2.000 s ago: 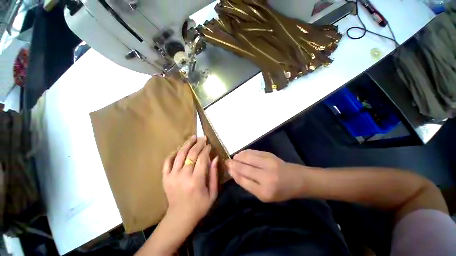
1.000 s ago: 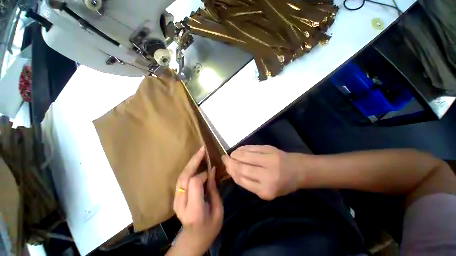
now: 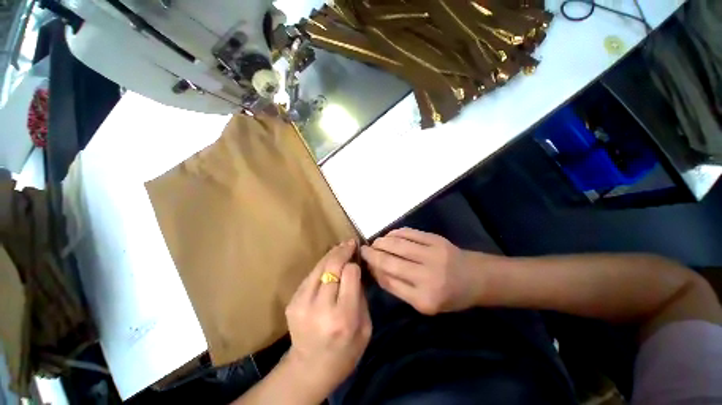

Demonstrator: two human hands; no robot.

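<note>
A tan fabric panel (image 3: 237, 229) lies on the white table, its top corner under the presser foot (image 3: 277, 107) of the sewing machine (image 3: 166, 47). A zipper (image 3: 321, 168) runs as a thin gold line along the panel's right edge, from the foot down to my hands. My left hand (image 3: 328, 308), with a yellow ring, pinches the panel's edge at its lower right. My right hand (image 3: 416, 270) pinches the zipper's lower end beside it. The fingertips of both hands nearly touch, and what lies between them is mostly hidden.
A zipper pile (image 3: 443, 47) lies on the machine bed, right of the needle. A black cord (image 3: 578, 9) and a small yellow-green disc (image 3: 613, 44) are at upper right. Blue bins (image 3: 590, 154) are below the table, grey-green cloth (image 3: 689, 87) far right, and brown stacked cloth (image 3: 47, 277) at left.
My left hand first lifted from the panel, then moved up and right to the edge beside my right hand. The gap between panel and zipper has closed. My right hand has stayed nearly in place.
</note>
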